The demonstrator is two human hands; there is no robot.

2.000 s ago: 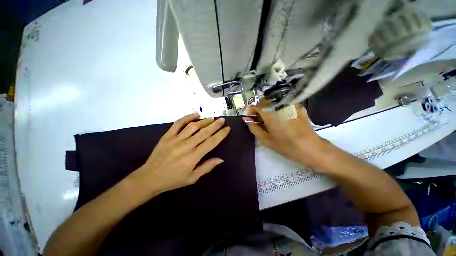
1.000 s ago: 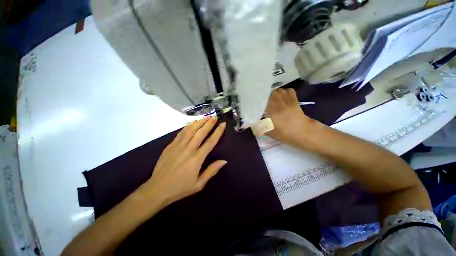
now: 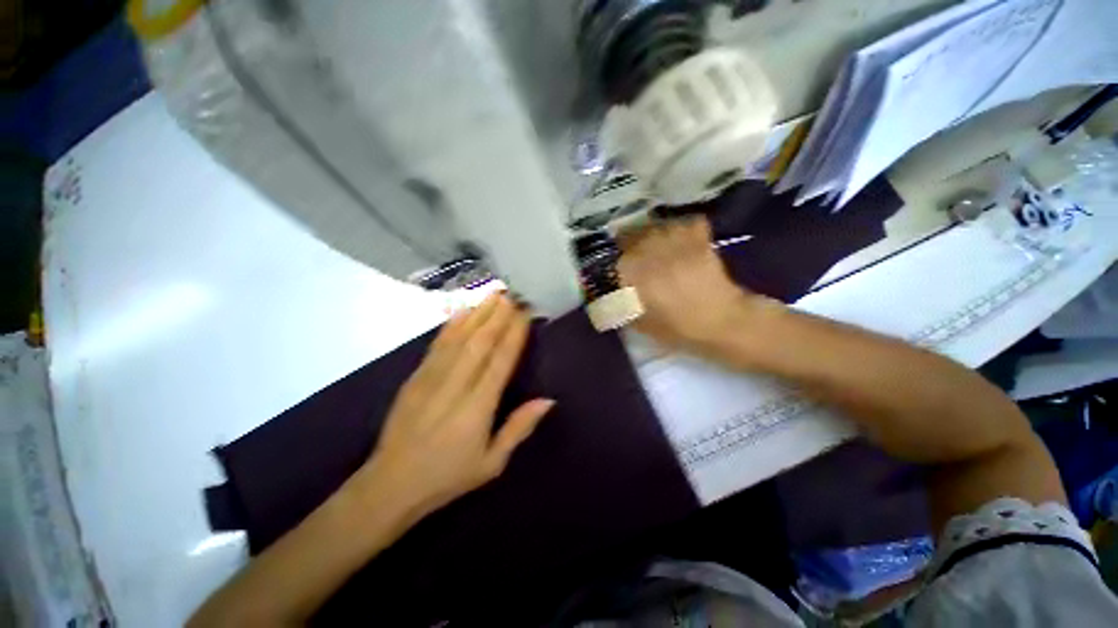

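A large dark plum-brown garment panel lies over the table's front and hangs towards my lap. Its top edge runs under the off-white sewing machine head. My left hand lies flat on the panel, fingertips at its upper edge beside the needle area, thumb spread. My right hand is curled just right of the machine head, its fingertips partly hidden. A slim silver tool, seemingly thread snips, sticks out from it to the right. The presser foot and needle are hidden behind the head.
Waiting dark pieces lie on the machine bed beyond my right hand. White paper sheets stand by the machine arm near a ribbed off-white knob. A clear plastic bag is at far right. A printed ruler runs along the front edge.
My right hand has moved from the needle area to the right of the machine head, and the silver tool now points right. My left hand stays on the panel. The view has shifted.
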